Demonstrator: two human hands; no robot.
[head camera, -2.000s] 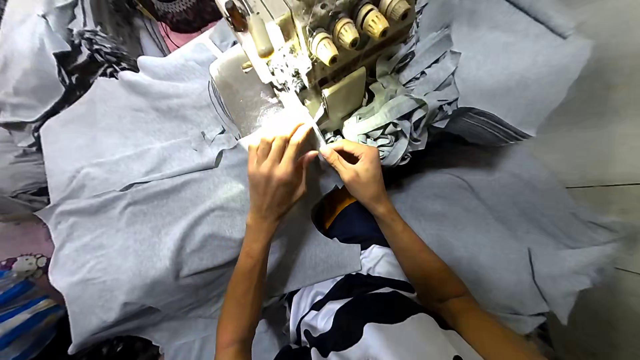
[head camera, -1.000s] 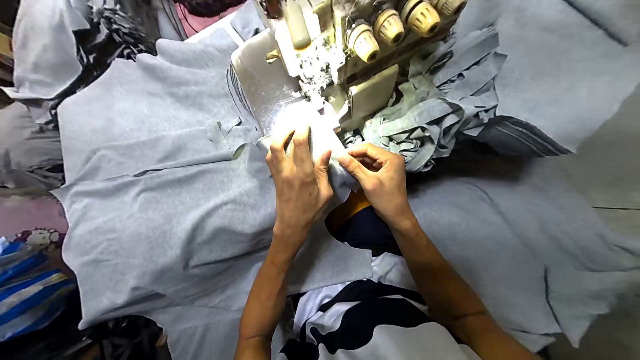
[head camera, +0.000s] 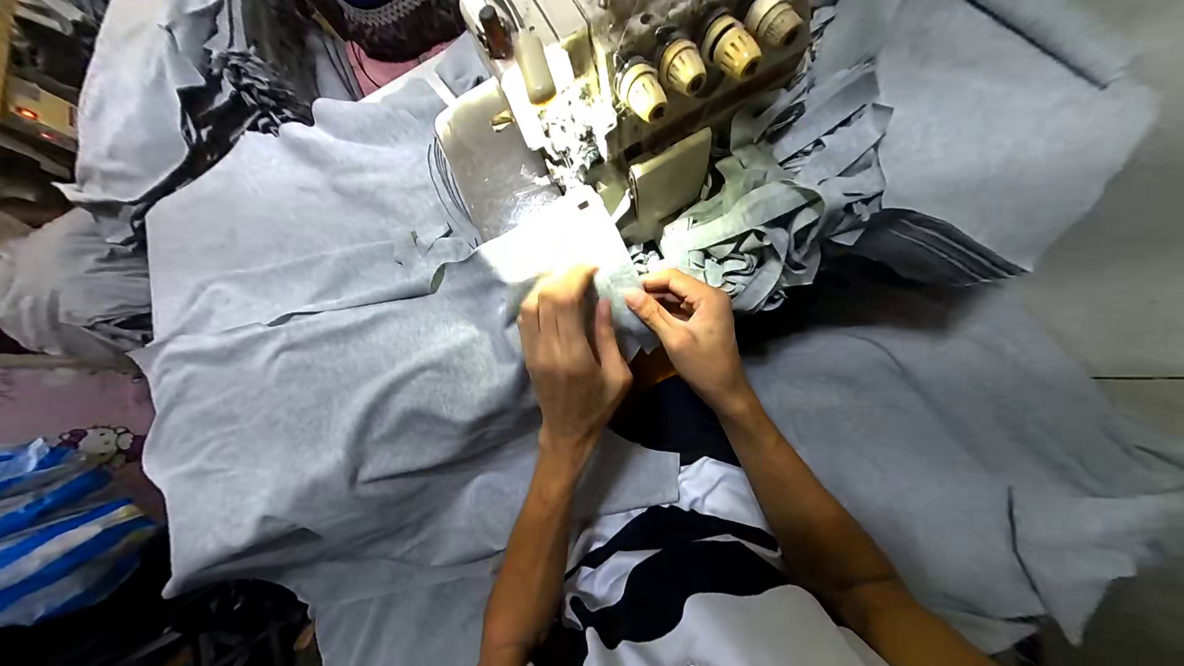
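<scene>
A large piece of grey knit fabric (head camera: 370, 398) lies spread to the left, its lit edge reaching the needle area of an overlock sewing machine (head camera: 573, 120). My left hand (head camera: 573, 356) rests on this fabric just below the bright spot, fingers bent and close together; whether it pinches the cloth is not visible. Thumb and forefinger of my right hand (head camera: 689, 333) pinch the right edge of the fabric, close beside my left hand. The presser foot area is partly hidden by glare and lint.
Grey fabric strips (head camera: 758, 213) are heaped right of the machine. More grey fabric (head camera: 953, 416) hangs at the right, and fabric bundles (head camera: 222, 92) lie at upper left. Tension knobs (head camera: 684, 65) line the machine's front. A blue-and-white striped plastic bag (head camera: 55, 527) sits at lower left.
The fabric edge beneath the needle area shows wider and flatter than two seconds ago. Both hands have moved a little away from the needle area.
</scene>
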